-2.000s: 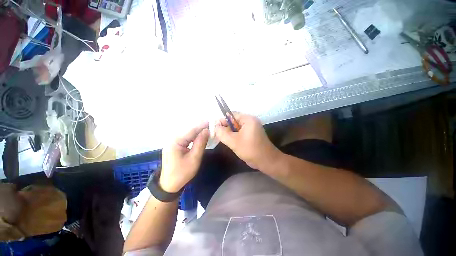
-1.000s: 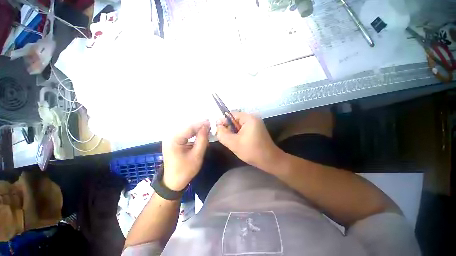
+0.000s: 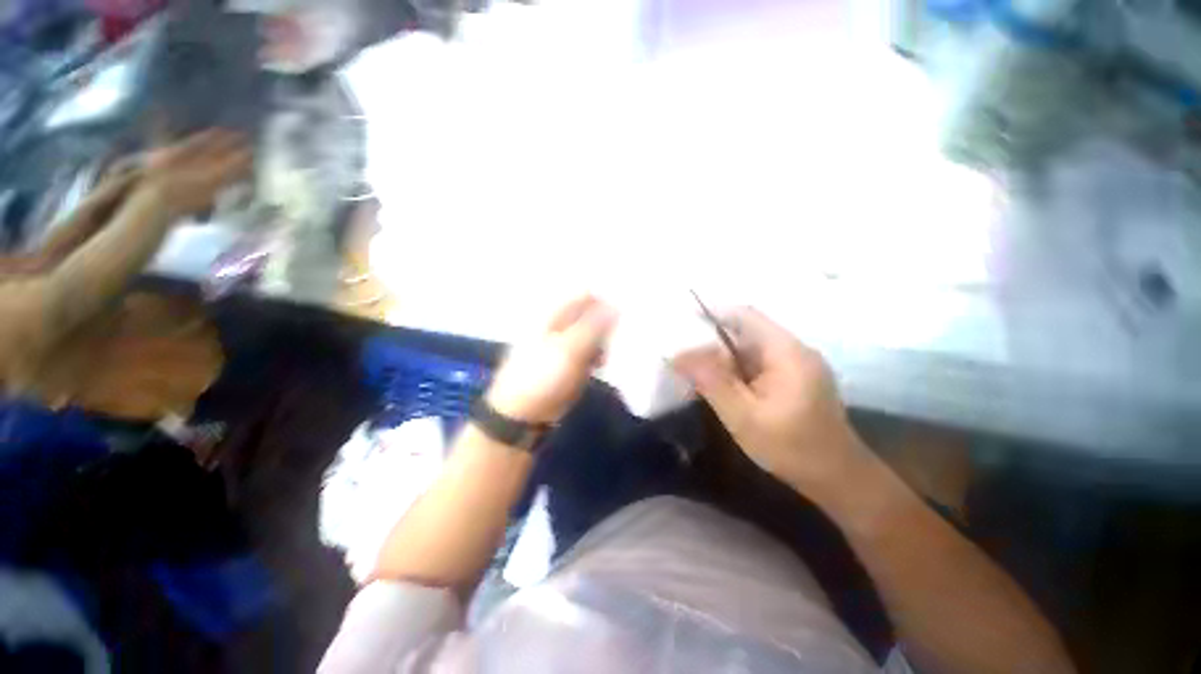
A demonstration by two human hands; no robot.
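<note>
A thin white fabric piece (image 3: pixel 643 375) hangs between my two hands at the table's front edge; the lamp washes out its upper part. My left hand (image 3: pixel 560 358), with a dark wristband, has its fingers closed on the fabric's left side. My right hand (image 3: pixel 771 388) holds small dark snips (image 3: pixel 715 327), blades pointing up and left, and its thumb and fingertips are at the fabric's right side. The frame is blurred, so the exact grip is hard to tell.
A blue plastic basket (image 3: pixel 419 379) is below the table edge at left, with white cloth (image 3: pixel 382 487) beside and below it. Another person's hands and forearms (image 3: pixel 145 211) reach in at left. Blurred papers (image 3: pixel 1100 237) lie at right.
The view has swung and blurred. My hands have moved farther apart, and the white fabric now shows between them. Another person's arms have come into view at left.
</note>
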